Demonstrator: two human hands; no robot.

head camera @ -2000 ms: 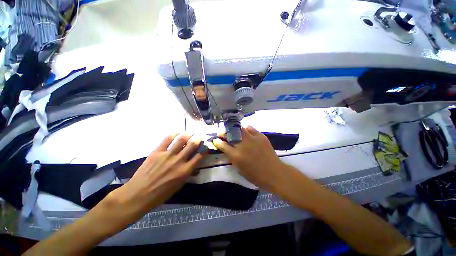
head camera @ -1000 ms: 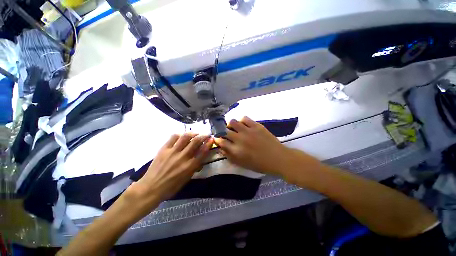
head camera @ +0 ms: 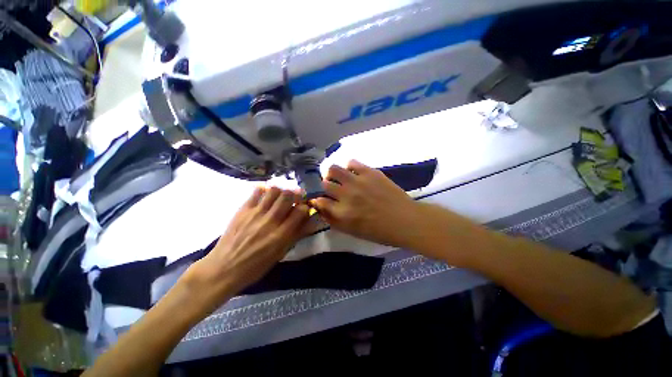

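Note:
A dark garment strip (head camera: pixel 407 175) lies under the needle area of the white sewing machine (head camera: pixel 398 85); its right end shows past my right hand. My left hand (head camera: pixel 259 234) presses on the strip with its fingers at the presser foot. My right hand (head camera: pixel 362 202) holds the strip and a small yellow label (head camera: pixel 312 210) just right of the foot. The fingers of both hands nearly meet and hide the needle and most of the label. Another dark strip (head camera: pixel 335 271) lies nearer the table edge, partly under my left forearm.
Bundled dark pieces (head camera: pixel 136 166) with a pale tie strip (head camera: pixel 90 210) lie at left. A yellow-green label pile (head camera: pixel 598 163) is at right by grey cloth (head camera: pixel 642 147). A printed ruler (head camera: pixel 420 266) follows the near edge. White scraps (head camera: pixel 499 118) lie behind.
The camera view has turned and shifted, so the machine head appears further left and larger. Both hands stay at the presser foot, with only slight finger movement.

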